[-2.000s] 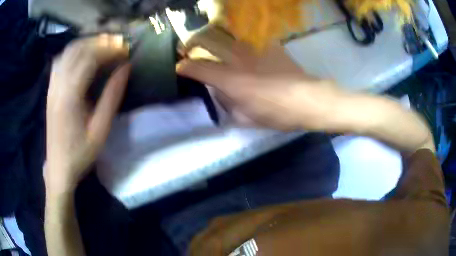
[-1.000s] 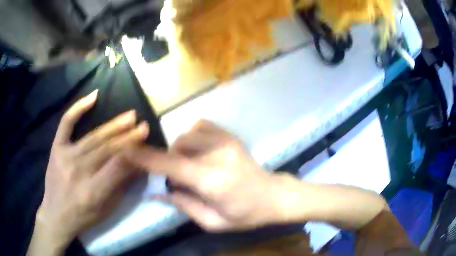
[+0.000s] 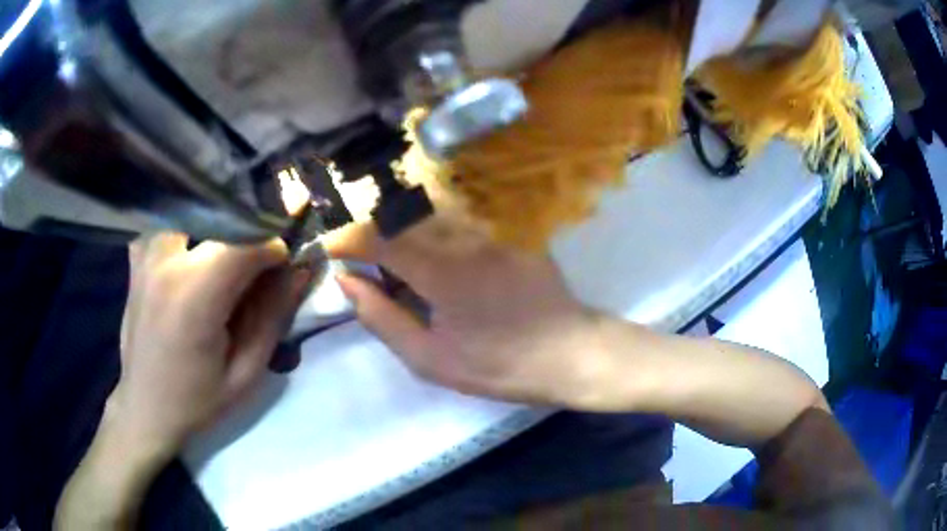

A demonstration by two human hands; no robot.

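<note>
The sewing machine head [image 3: 260, 78] fills the upper left, with a bright lamp glow at the presser foot and needle area [image 3: 312, 197]. My left hand [image 3: 203, 332] is at the left of the foot, its fingertips close to it and on the cloth. My right hand [image 3: 488, 311] is just right of the foot, thumb and finger pinching a small white fabric piece [image 3: 330, 296]. Black fabric [image 3: 62, 363] lies left of and under my left hand. A small black block [image 3: 405, 211] is beside the needle. The exact fingertip contact is partly hidden by glare.
Orange-yellow fringe [image 3: 582, 124] hangs from the machine, with a paler tassel [image 3: 820, 109] at the right. Black scissor handles [image 3: 711, 135] lie between them. The white table [image 3: 363, 436] has measuring marks along its front edge. Blue plastic [image 3: 877, 436] is at lower right.
The view has moved closer to the machine head. Both hands have gone from the black strip on the table up to the foot. A small white piece now shows between the fingers.
</note>
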